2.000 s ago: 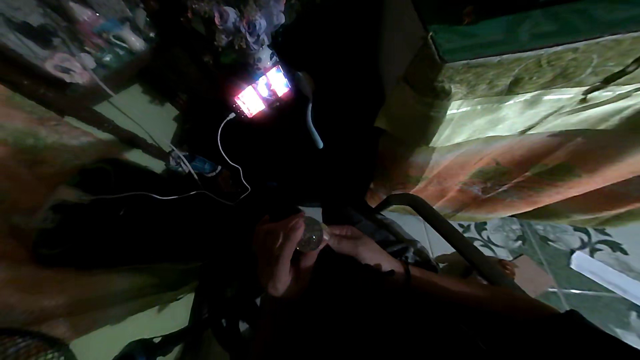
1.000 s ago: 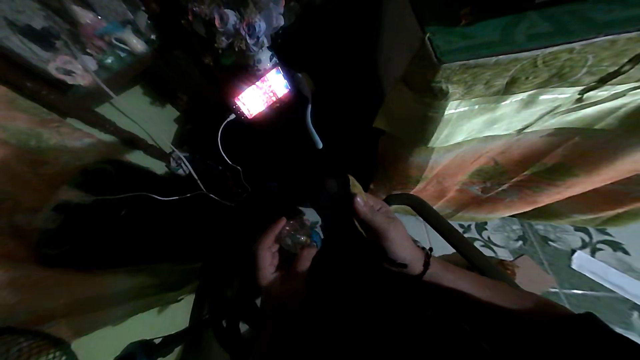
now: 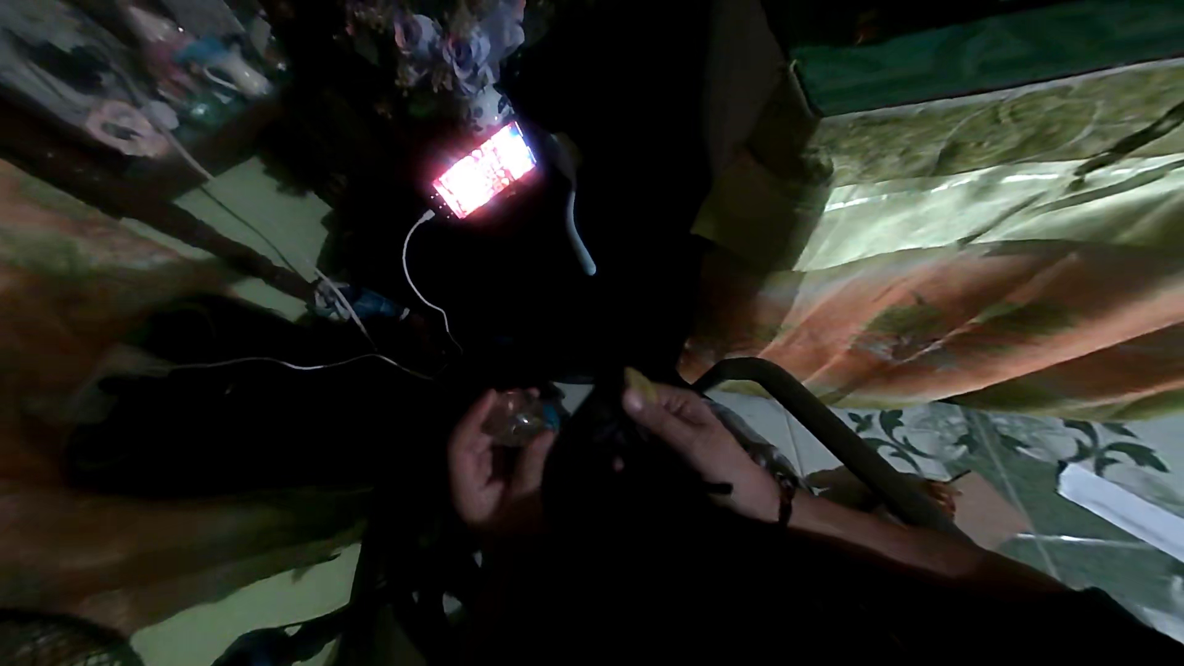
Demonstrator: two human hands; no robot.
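Note:
Low in the middle of the dim view, my left hand point(image 3: 495, 472) holds a small clear, rounded object point(image 3: 518, 418), perhaps glass or plastic, with a bit of blue beside it. To its right, my right hand point(image 3: 694, 435) pinches a small yellowish piece point(image 3: 640, 384) between thumb and finger; what it is cannot be told. A dark band circles the right wrist. Between and below the hands lies deep shadow, which hides what is there. Beyond them, a lit phone point(image 3: 486, 169) is plugged into a white cable point(image 3: 407, 254).
A curved metal chair arm point(image 3: 786, 384) rises beside my right forearm. Orange and green curtain cloth point(image 3: 925, 324) hangs at the right, above a patterned tile floor point(image 3: 980, 462). Purple artificial flowers point(image 3: 462, 51) stand behind the phone. Another white cable point(image 3: 296, 365) runs leftward.
Two seconds ago my hands were together at the round clear object. My right hand has since moved away to the right, with a yellowish piece in its fingers.

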